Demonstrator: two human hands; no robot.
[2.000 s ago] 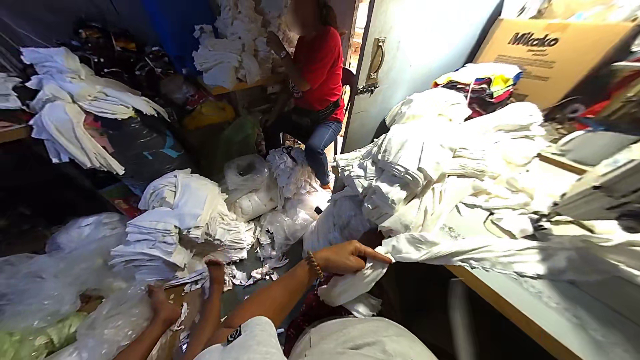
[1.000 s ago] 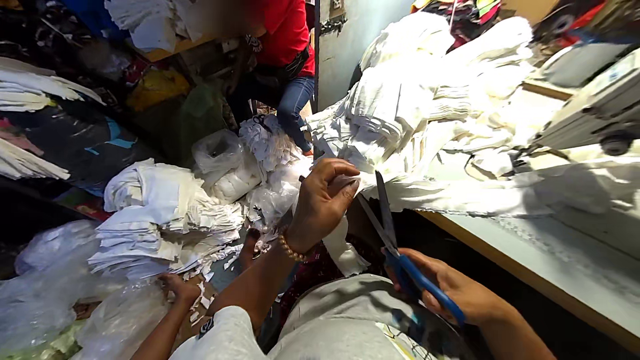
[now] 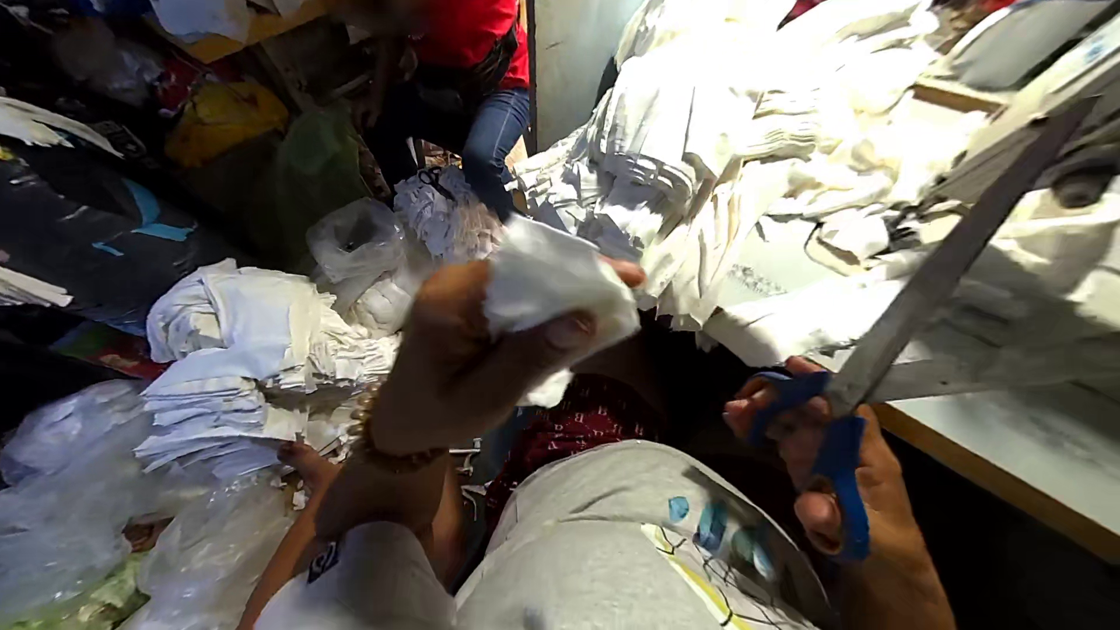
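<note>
My left hand (image 3: 472,359), blurred and wearing a bead bracelet, grips a small piece of white fabric (image 3: 560,276) in front of my chest. At the right, my right hand (image 3: 831,464) has its fingers through the blue handles of a pair of scissors (image 3: 927,289), whose long blades are spread apart and point up and to the right. A long white fabric strip (image 3: 787,319) lies on the table edge behind the scissors. Beyond it is a large heap of white fabric pieces (image 3: 674,131).
Stacked white fabric pieces (image 3: 227,324) and clear plastic bags (image 3: 70,490) lie at the left. The table's wooden edge (image 3: 997,481) runs along the right, with part of a sewing machine (image 3: 1032,122) above. A person in a red shirt (image 3: 472,44) sits ahead.
My left hand now holds a small fabric piece apart from the strip. The scissors, near my left hand one second ago, have moved right, away from it. Scissors first appear in the middle frame.
</note>
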